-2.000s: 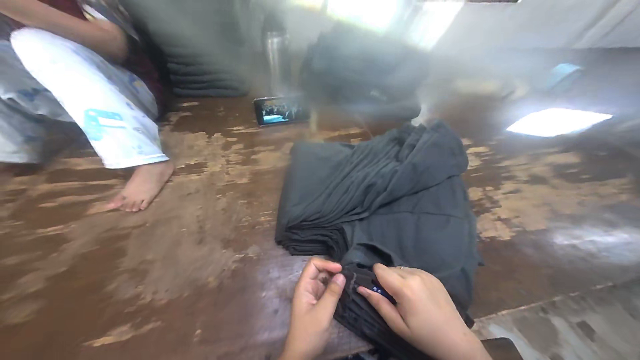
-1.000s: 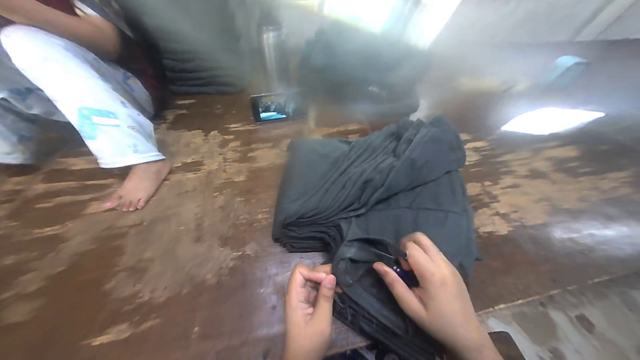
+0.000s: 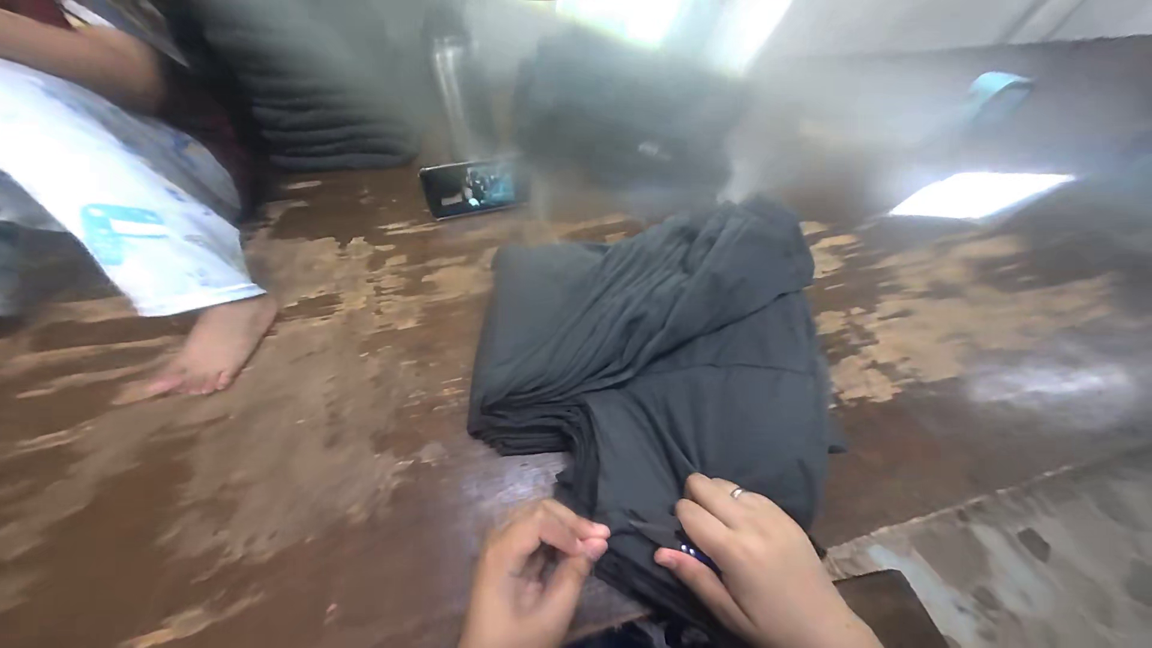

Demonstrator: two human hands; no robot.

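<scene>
A pile of dark grey cloth (image 3: 648, 333), folded in layers on the left and draped toward me, lies on the worn brown wooden surface (image 3: 360, 468). At its near edge my left hand (image 3: 540, 562) pinches thumb and forefinger together; whether thread or a bit of cloth is between the fingertips cannot be told. My right hand (image 3: 747, 558), with a ring on one finger, is closed around a small dark blue tool (image 3: 697, 553), mostly hidden in the palm. A thin grey part points from it toward the left fingertips, over the cloth.
Another person's bare foot (image 3: 220, 346) and patterned white trouser leg (image 3: 162, 211) are at the left. A phone (image 3: 472, 187) with a lit screen lies beyond the cloth, near stacked dark fabric (image 3: 333, 117) and a blurred dark heap (image 3: 621, 117). A light blue object (image 3: 999, 90) is far right.
My right hand was raised higher over the cloth with the blue tool a second ago and is now lower, nearer the cloth's near edge. My left fingertips remain pinched.
</scene>
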